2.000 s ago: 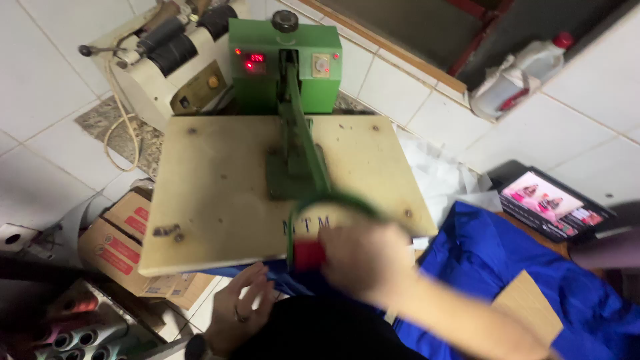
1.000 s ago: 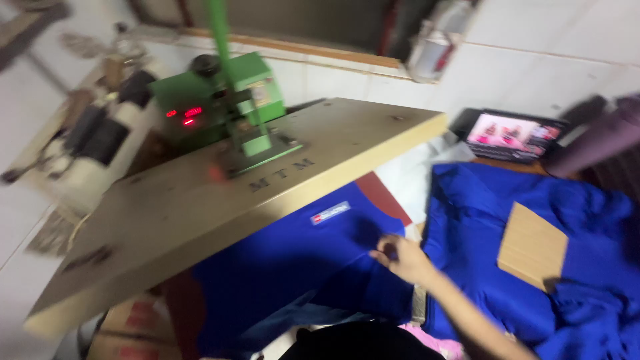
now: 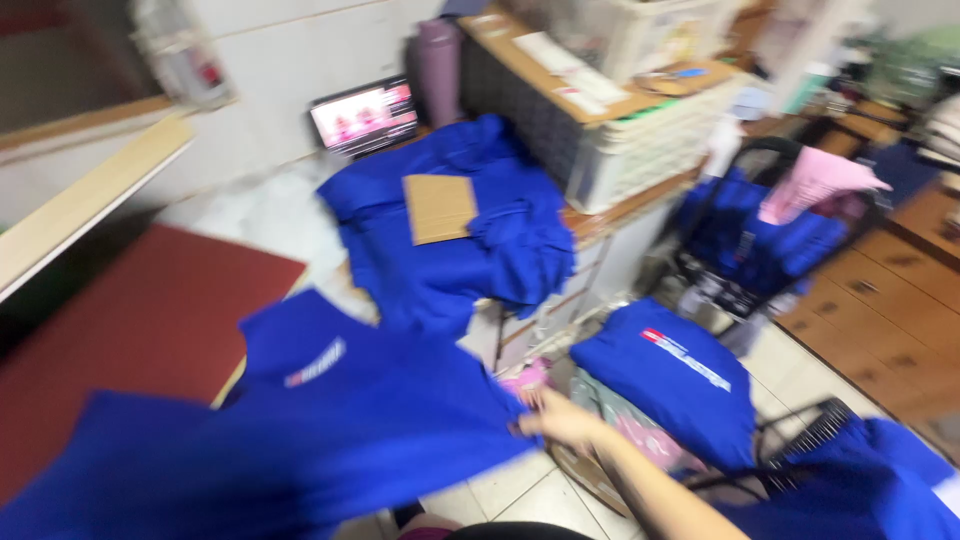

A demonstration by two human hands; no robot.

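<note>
A blue garment with a small printed logo (image 3: pixel 375 390) stretches across the lower left, partly lifted away from the dark red bed of the heat press (image 3: pixel 172 300). My right hand (image 3: pixel 559 420) grips the garment's right end, with the fingers closed on the fabric. My left hand does not show in the frame. The heat press's pale upper plate (image 3: pixel 90 199) is raised at the left edge. Beyond the garment lies a pile of blue clothes (image 3: pixel 495 262) with a cardboard piece (image 3: pixel 441 210) on it.
A tablet (image 3: pixel 364 116) and a purple bottle (image 3: pixel 439 71) stand behind the pile. White crates (image 3: pixel 637 154) sit to their right. Another printed blue garment (image 3: pixel 667 382) lies lower right, near a black-framed chair (image 3: pixel 780 292) draped with blue and pink cloth. Wooden drawers (image 3: pixel 870 300) are farther right.
The blue garment, on the press bed a second ago, is now held by my right hand and drawn off toward the right. The press, closed at first, was opened. The view has swung right.
</note>
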